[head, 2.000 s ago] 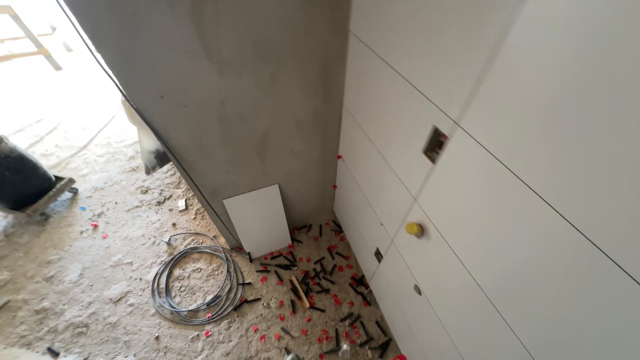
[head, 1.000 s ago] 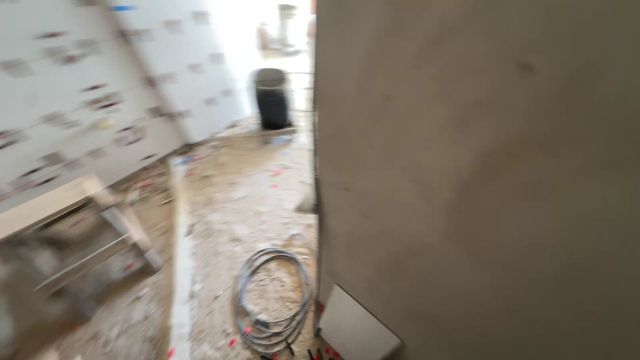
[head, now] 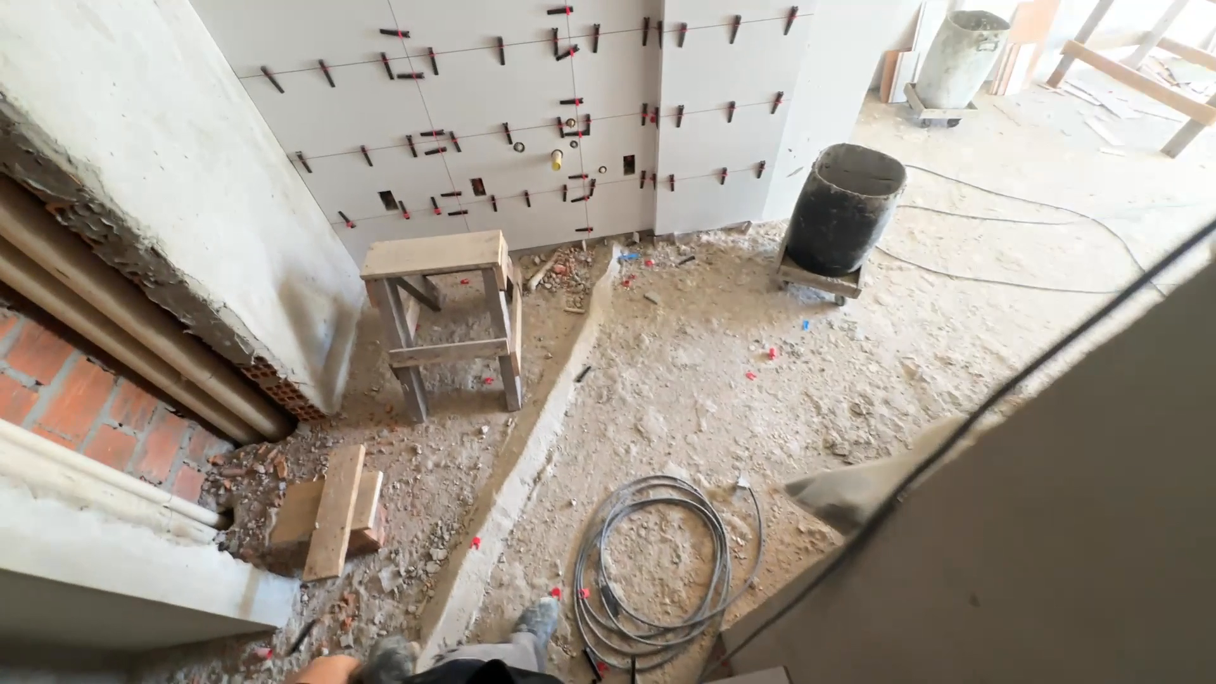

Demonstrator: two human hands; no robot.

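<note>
Neither of my hands can be made out. At the bottom edge a patch of bare skin [head: 325,669] shows beside a dusty grey shoe [head: 388,659]; which body part it is, I cannot tell. My other shoe [head: 538,617] stands on the rough floor, left of a coil of grey cable [head: 581,579]. A small wooden trestle [head: 432,255] stands before a wall of large white tiles [head: 475,104], whose joints hold many black and red levelling clips. Further right a black bucket [head: 836,223] sits on a wheeled wooden base.
Wood offcuts [head: 334,513] lie by the left wall opening, where pipes [head: 142,304] run past brickwork. A raised mortar ridge [head: 532,418] crosses the dusty floor. A grey wall [head: 1026,532] fills the lower right. A pale bucket [head: 961,62] and wooden frame [head: 1135,71] stand behind.
The view has swung left, away from the corner with scattered clips, and now takes in the clipped tile wall and the whole trestle. Nothing else has plainly moved.
</note>
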